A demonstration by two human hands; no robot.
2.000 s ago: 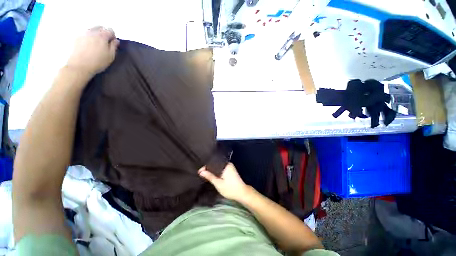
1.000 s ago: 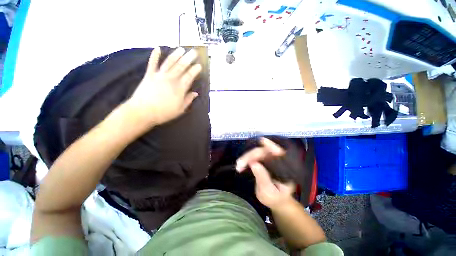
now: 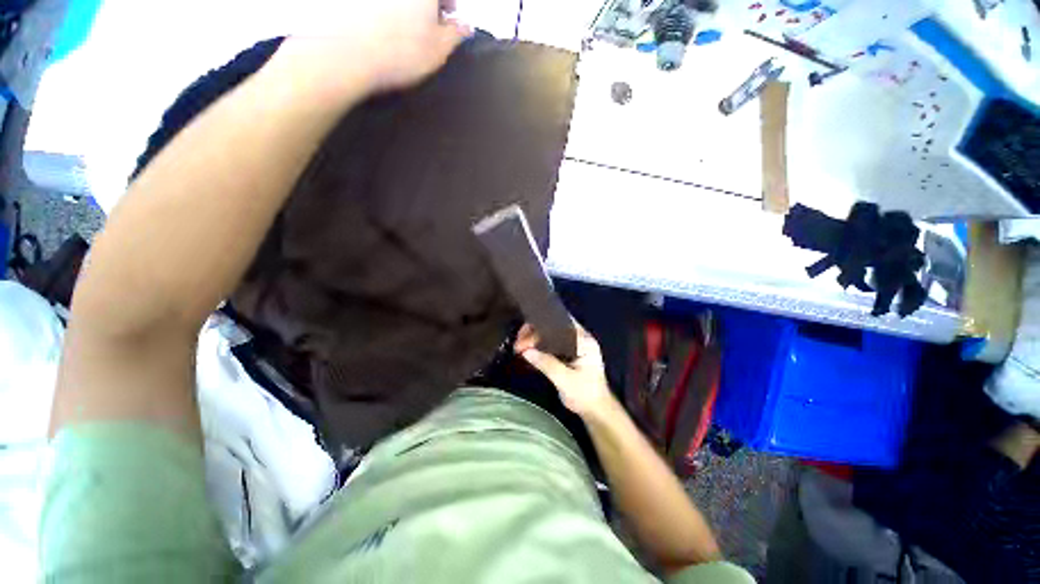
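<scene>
The dark brown garment (image 3: 399,183) lies over the white table and hangs toward my lap. My left hand (image 3: 399,46) is at its top edge, partly cut off by the frame's top; whether its fingers grip the cloth cannot be told. My right hand (image 3: 570,371) is below the table edge, shut on a flat folded brown strip, likely the waistband (image 3: 527,274). The strip's free end points up over the garment and shows a pale edge. The needle area is not clearly visible.
Machine parts (image 3: 673,34) stand at the top. A tan strip (image 3: 776,148) and black fabric strips (image 3: 861,245) lie right. Blue bins (image 3: 838,394) and a red-and-black backpack (image 3: 673,382) are below. White cloth (image 3: 257,445) is at left. Part of another person's arm (image 3: 1018,443) shows right.
The view has shifted. My left hand has gone from flat on the cloth to its top edge. My right hand, empty one second ago, now holds the strip raised.
</scene>
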